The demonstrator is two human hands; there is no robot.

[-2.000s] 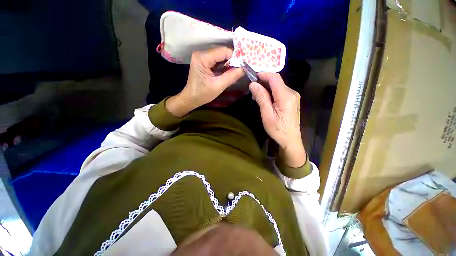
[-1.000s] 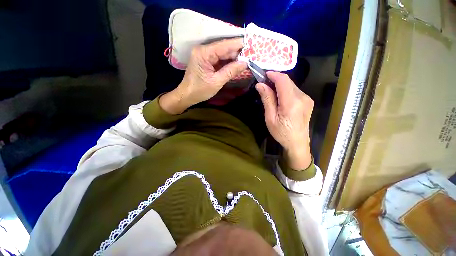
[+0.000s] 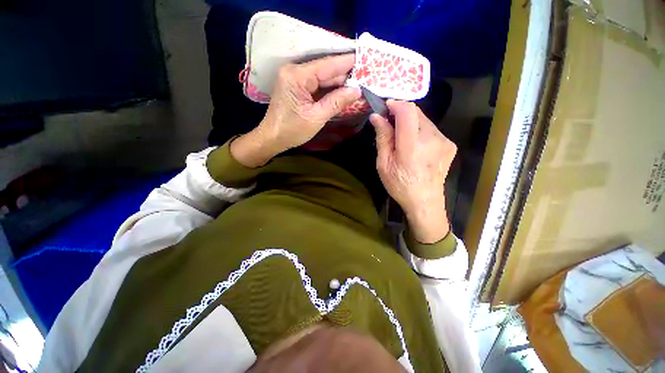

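The pocket mitt [image 3: 292,38] is held over my lap, its off-white backing to the left with a tiny pink-red loop at the left edge. Its red-on-white printed end with white edging lies to the right. My left hand [image 3: 310,102] pinches the mitt at its middle, beside the printed end. My right hand [image 3: 415,153] holds small dark thread snips [image 3: 375,102] between thumb and fingers. The tip of the snips is at the lower edge of the printed part, by my left thumb. Whether the blades are open cannot be told.
Brown taped cardboard [image 3: 576,160] lies on the right behind a pale edge strip. A marbled white cloth item with orange-brown parts [image 3: 576,306] lies at the lower right. Blue surfaces show at the top and lower left. More red printed fabric shows below the mitt.
Since the first frame, both hands and the mitt have shifted slightly right. Since the second frame, the right fingers and snips have tilted slightly; the left hand keeps its pinch.
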